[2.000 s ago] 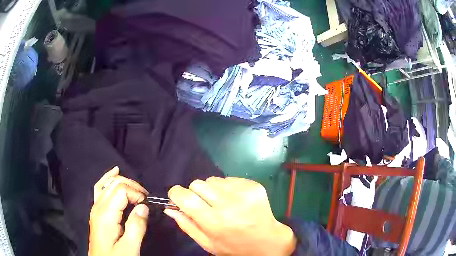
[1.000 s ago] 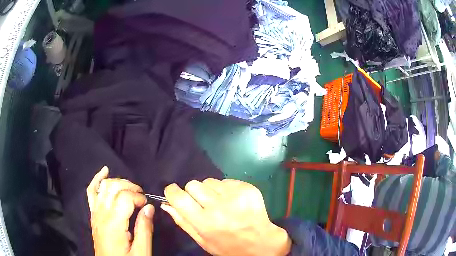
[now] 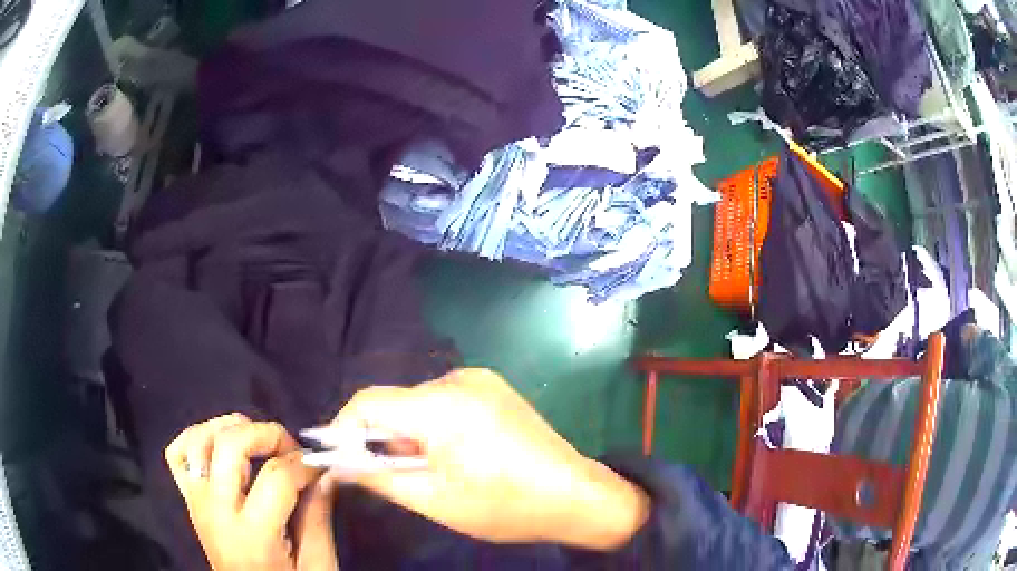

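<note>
A dark purple-black garment (image 3: 279, 290) spreads over the left and centre, with folds running down towards my hands. My left hand (image 3: 251, 485) is at the bottom left, its thumb and fingers pinching a bit of the dark cloth. My right hand (image 3: 480, 457) is closed around small silver snips (image 3: 335, 446), blurred, with two blades pointing left and slightly apart. The blade tips are at my left fingertips. Loose threads are too fine to see.
A second dark cloth mass (image 3: 390, 78) lies above. A light blue and white heap (image 3: 580, 212) is at top centre. An orange basket (image 3: 738, 236) with dark cloth and a reddish-brown chair (image 3: 825, 486) are at right. A thread cone (image 3: 112, 121) is upper left.
The snips have turned and their blades are now spread and more exposed. My right hand has moved left and up slightly, closer to my left hand, which has shifted a little down and left.
</note>
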